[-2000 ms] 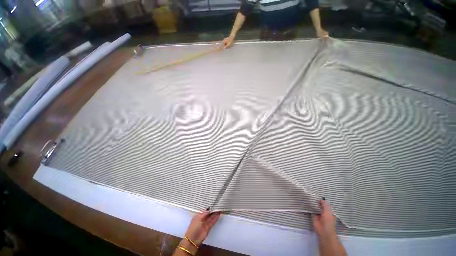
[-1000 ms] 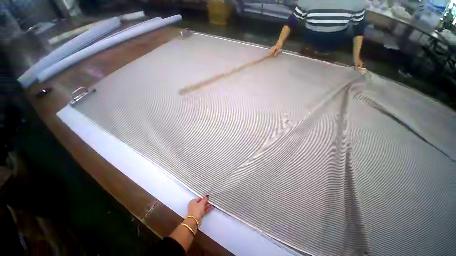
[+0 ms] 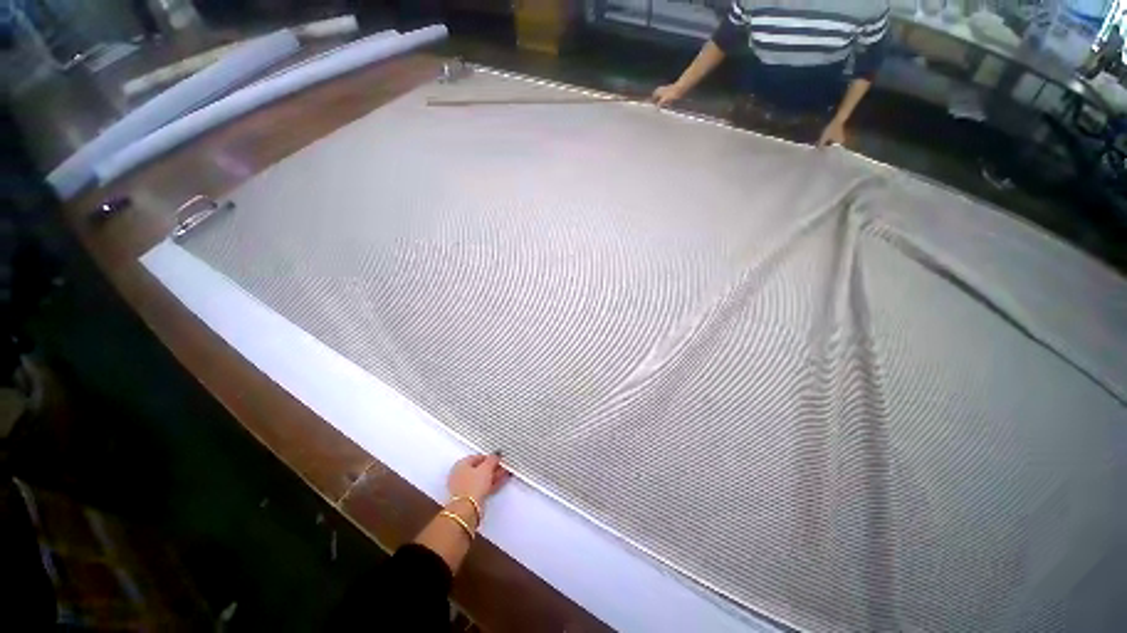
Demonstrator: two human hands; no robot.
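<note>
A striped fabric ply (image 3: 519,272) covers most of the table. Diagonal and lengthwise creases run through its right half. My left hand (image 3: 475,475), with gold bangles, pinches the near fabric edge between its fingertips, over the white underlay paper (image 3: 297,361). My right hand is out of the picture. A silver metal clamp (image 3: 199,219) sits at the near left fabric corner, and another (image 3: 454,72) at the far left corner.
Across the table a person in a striped top (image 3: 816,37) holds a thin wooden stick (image 3: 531,101) and touches the far fabric edge. Long paper rolls (image 3: 266,104) lie at the left end. A small dark object (image 3: 111,208) lies on the bare brown table (image 3: 284,429).
The other person's stick has swung to lie nearer the far edge, and their hands have shifted left. My left hand still pinches the edge. My right hand, visible two seconds ago, is gone from view.
</note>
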